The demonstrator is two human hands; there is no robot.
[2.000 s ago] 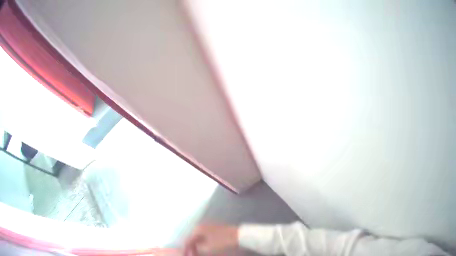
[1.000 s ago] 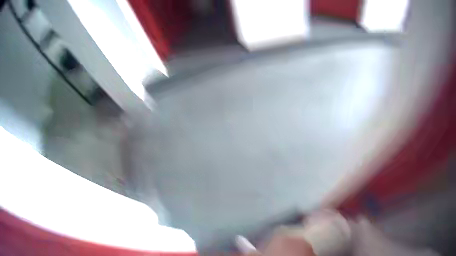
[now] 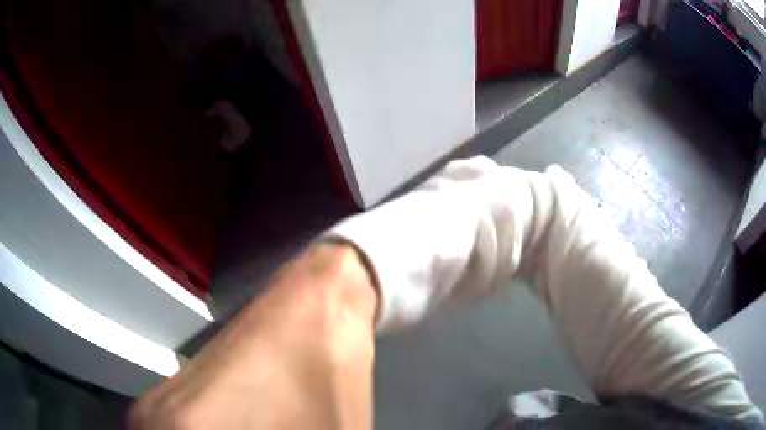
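Note:
My right hand (image 3: pixel 269 357) is at the bottom left of centre, large and close to the camera, bare below a white sleeve (image 3: pixel 437 243). The sleeved arm comes in from the lower right and bends across the middle. The fingers are cut off by the bottom edge, so what they do or hold is hidden. My left hand is not in view. Nearest ahead is a dark stall doorway with a dark red door (image 3: pixel 126 159) on its left. A small pale thing (image 3: pixel 231 126) shows dimly inside.
A white wall pier (image 3: pixel 395 92) stands beside the doorway. Another red door (image 3: pixel 516 34) is beyond it. Grey, shiny floor (image 3: pixel 638 168) runs to the upper right, past a low raised edge along the stalls. A dark panel (image 3: pixel 714 67) stands at the far right.
The view has swung from a bright wall and blurred floor to the stalls and corridor floor. My right hand and sleeve now show much larger, across the middle and lower left.

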